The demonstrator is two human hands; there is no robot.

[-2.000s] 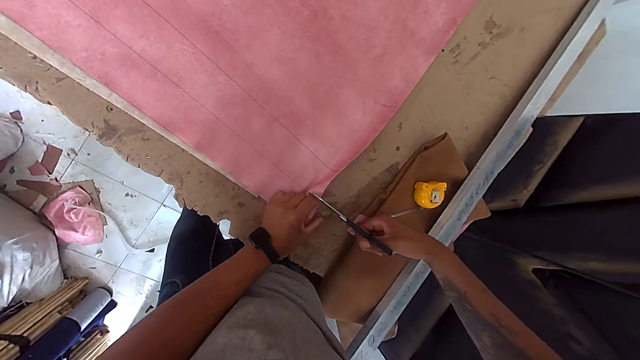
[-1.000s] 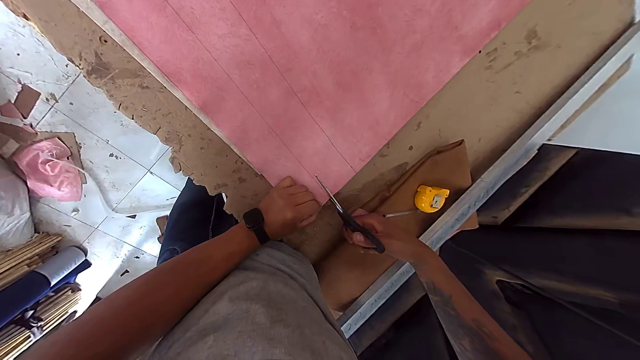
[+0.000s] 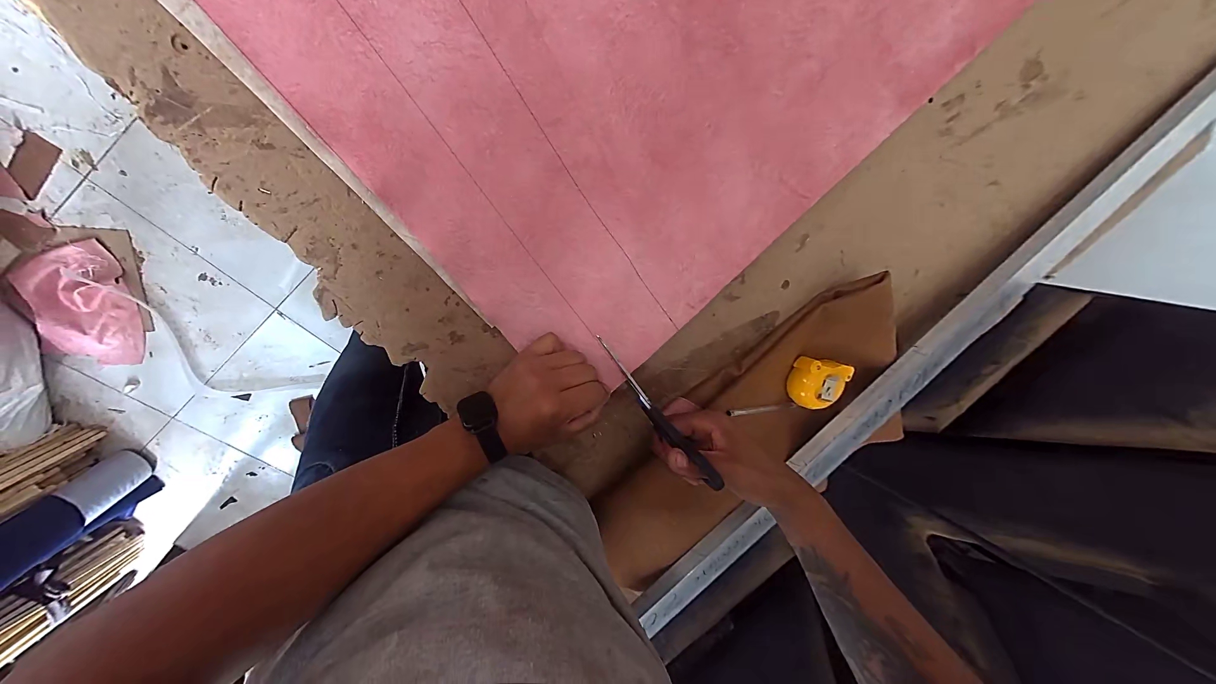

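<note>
A large pink sheet, likely leather (image 3: pixel 665 142), with thin dark lines drawn along it, lies on a worn brown board (image 3: pixel 950 123). My left hand (image 3: pixel 551 394), a black watch at its wrist, rests on the sheet's near corner with fingers curled; whether it pinches the edge cannot be told. Black-handled scissors (image 3: pixel 679 437) are in my right hand (image 3: pixel 717 446), their blades pointing up and left over the sheet's near corner. Right of that hand, a yellow tape measure (image 3: pixel 819 382) sits on folded brown material (image 3: pixel 760 451).
A long metal straightedge or rail (image 3: pixel 879 399) runs diagonally at the right, beside dark material (image 3: pixel 1064 513). The board's left edge is ragged (image 3: pixel 323 275). On the tiled floor (image 3: pixel 218 285) lie scraps, a pink bundle (image 3: pixel 81 299) and rolled material (image 3: pixel 76 513).
The scissors' tips have shifted over the sheet's corner, and my right hand has moved with them. My left hand stays at the corner. The view has turned somewhat.
</note>
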